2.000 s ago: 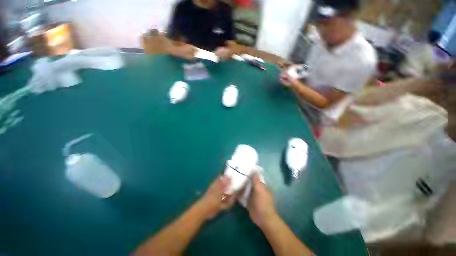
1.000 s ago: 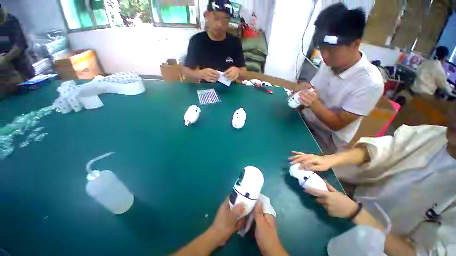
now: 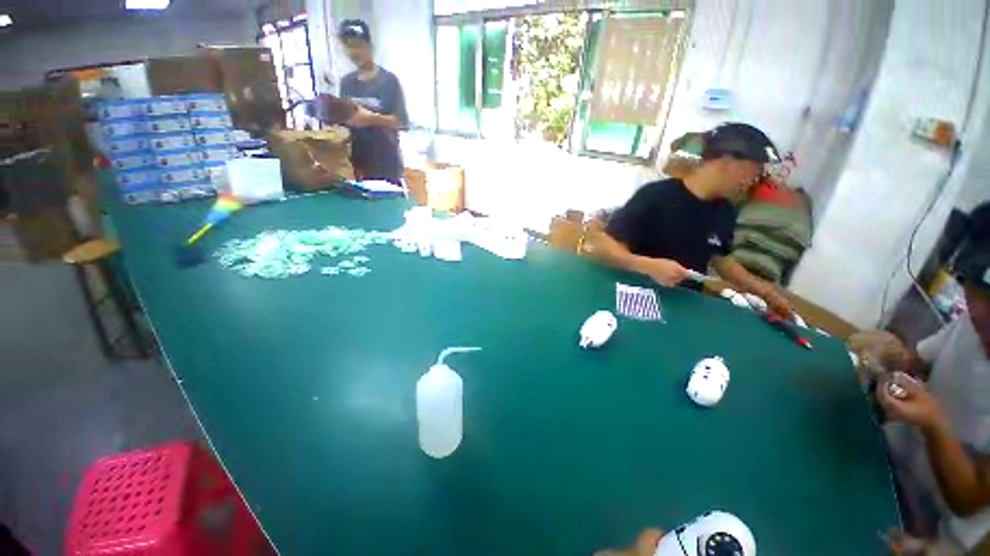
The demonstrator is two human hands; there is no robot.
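Observation:
A white light bulb camera [image 3: 706, 536] with a black lens face is at the bottom edge, cut off by it. My left hand [image 3: 643, 543] shows only as a small part beside the camera and holds it. My right hand is out of the picture, and no cloth is visible. Two more white cameras lie on the green table, one near the label sheet [image 3: 598, 328] and one further right [image 3: 708, 381]. A translucent wash bottle [image 3: 440, 413] with a bent spout stands left of them.
The label sheet [image 3: 638, 303] lies before a person in black. Pale green pieces [image 3: 288, 252], a white strip [image 3: 467, 234] and a yellow-handled brush [image 3: 215, 219] lie at the far end. A pink stool [image 3: 136, 502] is beyond the left edge [image 3: 179, 380]. Another person is at right.
The view has turned left, so the held camera now shows at the bottom edge. My right hand and the cloth have left the picture. The stool, brush and stacked boxes have come into view.

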